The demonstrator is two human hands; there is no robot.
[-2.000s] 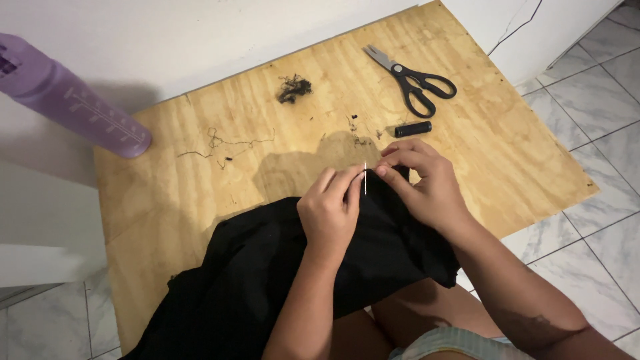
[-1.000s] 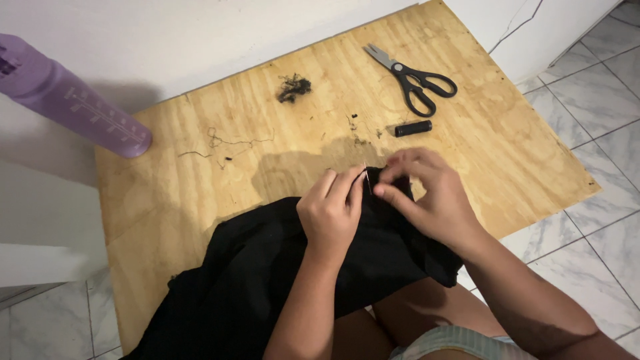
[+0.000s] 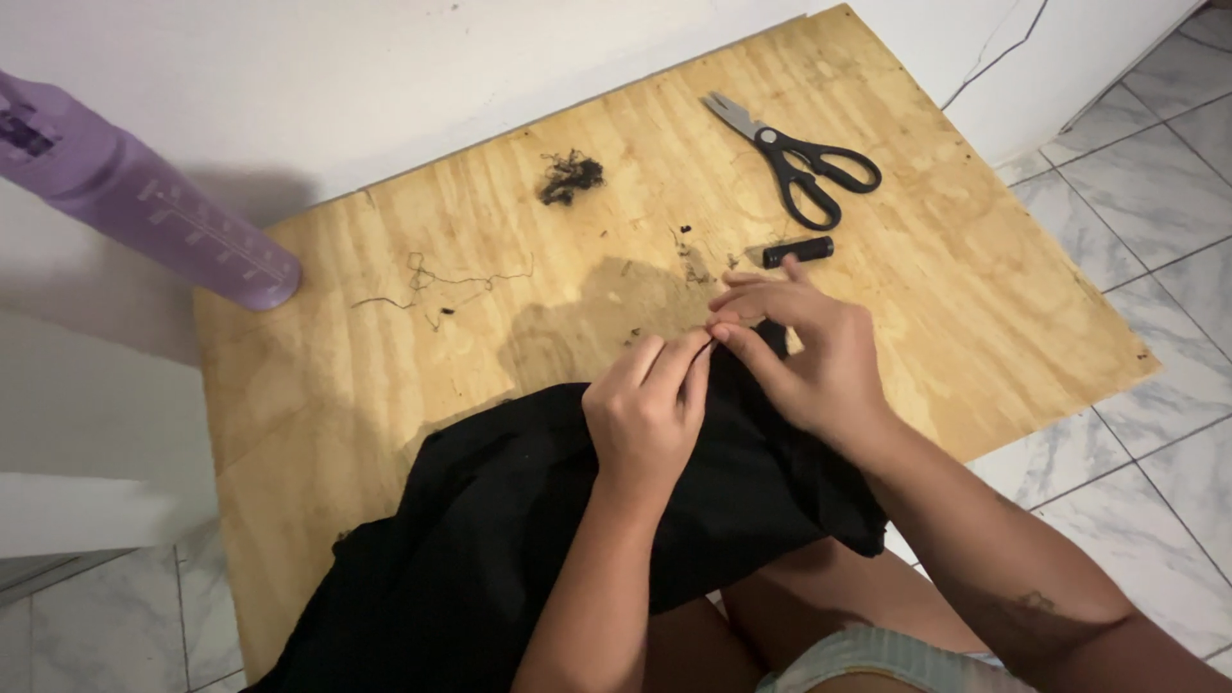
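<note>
Black fabric (image 3: 500,500) lies over the near side of the plywood tabletop and hangs toward my lap. My left hand (image 3: 647,404) pinches its upper edge between thumb and fingers. At that same edge, the thumb and index finger of my right hand (image 3: 808,346) are pinched together, touching the left fingertips, with the other fingers raised. What lies between the right fingertips is too small to tell. Just beyond the right hand is a black spool of thread (image 3: 798,252). Scissors with black handles (image 3: 794,159) rest farther back, their blades together.
A purple bottle (image 3: 183,212) stands at the left rear of the plywood tabletop (image 3: 1020,318). A tangle of black thread (image 3: 571,178) lies near the back edge, with a loose thread (image 3: 448,279) to its left. Small scraps dot the wood. A white wall borders the back.
The needle that showed upright between my fingertips in the earlier frames is no longer visible. My right hand drew slightly back from the left, then returned to its fingertips.
</note>
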